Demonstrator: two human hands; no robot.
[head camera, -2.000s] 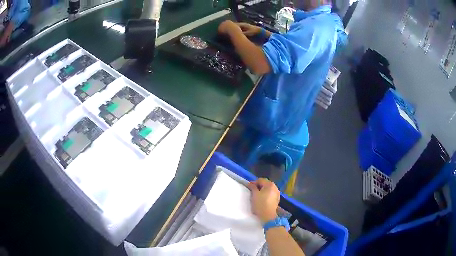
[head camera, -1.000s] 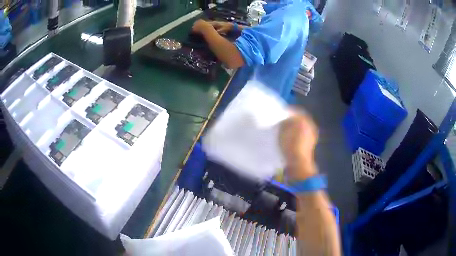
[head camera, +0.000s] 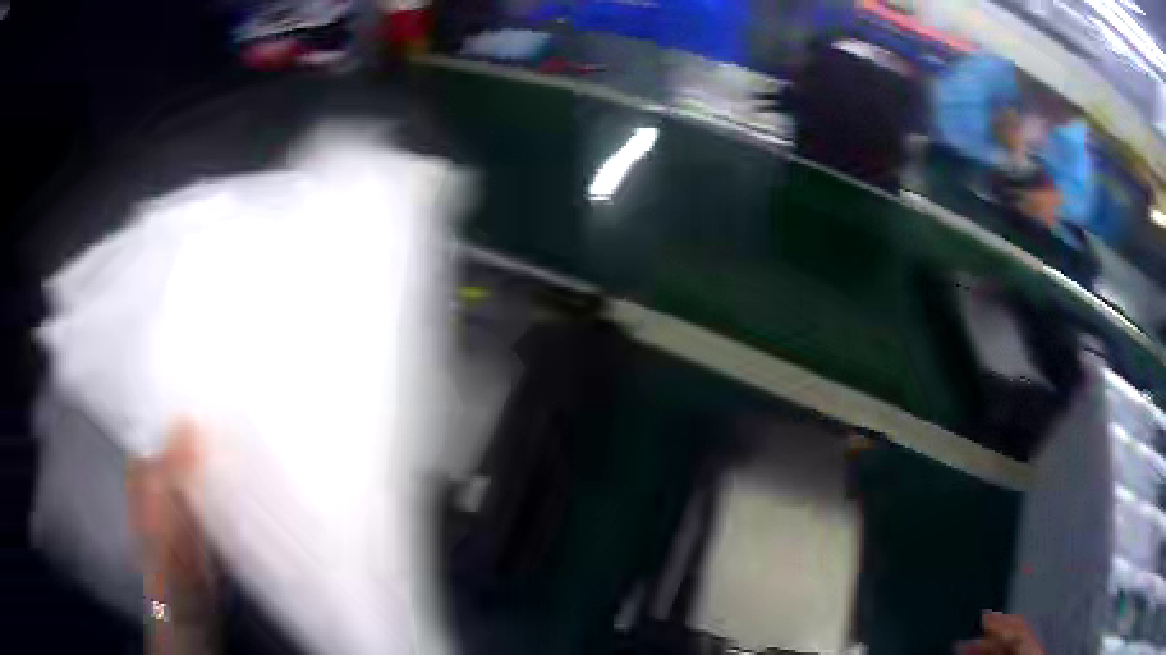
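Observation:
My left hand (head camera: 173, 512), blurred and with a metal band at the wrist, holds a bundle of loose white sleeves (head camera: 294, 346) at the left. The sleeves are smeared by motion and hide what is behind them. My right hand (head camera: 1004, 637) is small and cut off by the bottom edge at the lower right, beside the white tray stack (head camera: 1068, 512); whether it holds anything cannot be told. A flat silver-white device (head camera: 780, 550) with a dark surround lies on the green bench at bottom centre, between my hands.
A pale rail (head camera: 767, 379) crosses the green bench. Beyond it, at the right, a pale panel (head camera: 1000, 335) lies in a dark frame. Blurred dark items (head camera: 544, 410) are right of the sleeves. People in blue (head camera: 978, 109) are at the far upper right.
The view has swung left, away from the blue bin and the neighbouring worker. The tray stack now sits at the right edge. My left hand has come into view with the white sleeves.

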